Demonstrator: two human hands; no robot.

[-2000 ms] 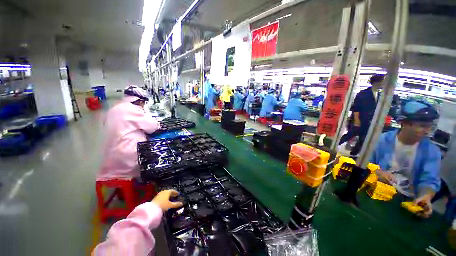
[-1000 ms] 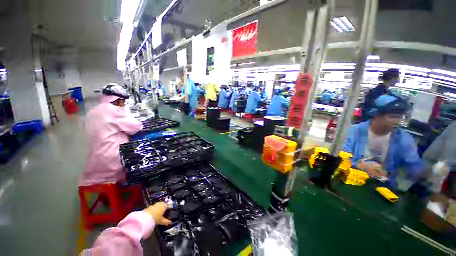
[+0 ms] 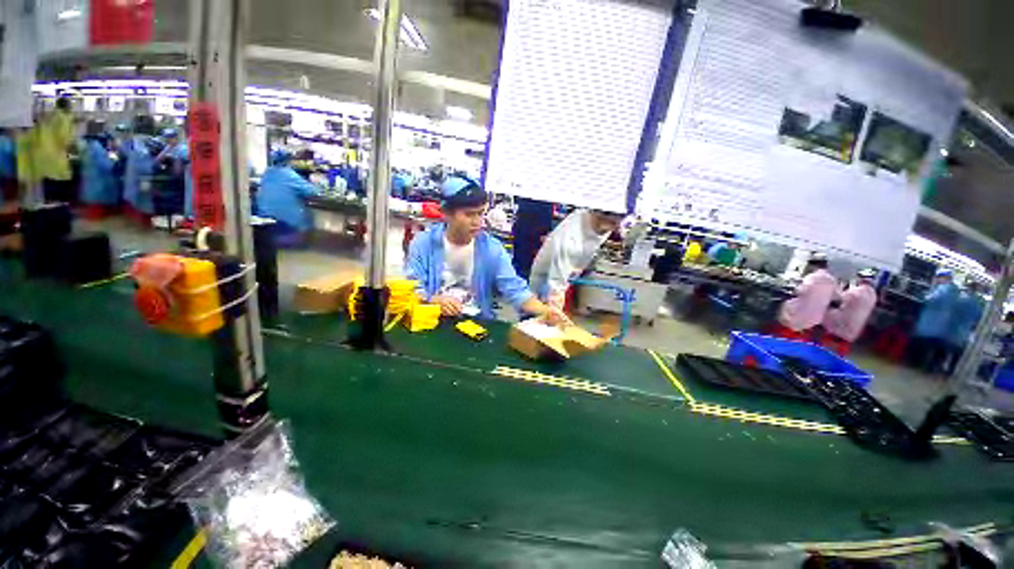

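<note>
Neither of my hands shows in the current view. The clear zip-lock bag (image 3: pixel 265 513) with white-pink contents lies at the lower left of the green bench (image 3: pixel 467 445). The glossy black blister trays (image 3: pixel 83 478) are left of it, cut off by the left edge. A heap of small cream parts (image 3: pixel 361 560) just shows at the bottom edge. A small crumpled clear bag (image 3: pixel 687 549) lies at the bottom, right of centre.
A metal post (image 3: pixel 228 222) carries a yellow box (image 3: pixel 178 293). Across the bench, a person in blue reaches to a cardboard box (image 3: pixel 556 337) beside yellow parts (image 3: pixel 389 305). Far right are black trays (image 3: pixel 739 376) and a blue crate (image 3: pixel 798 356). Paper sheets (image 3: pixel 789 145) hang above.
The view has swung right. My left hand, earlier on the blister tray, has left the picture. The neighbour in pink at the left is out of view, and the cardboard box and blue crate now show.
</note>
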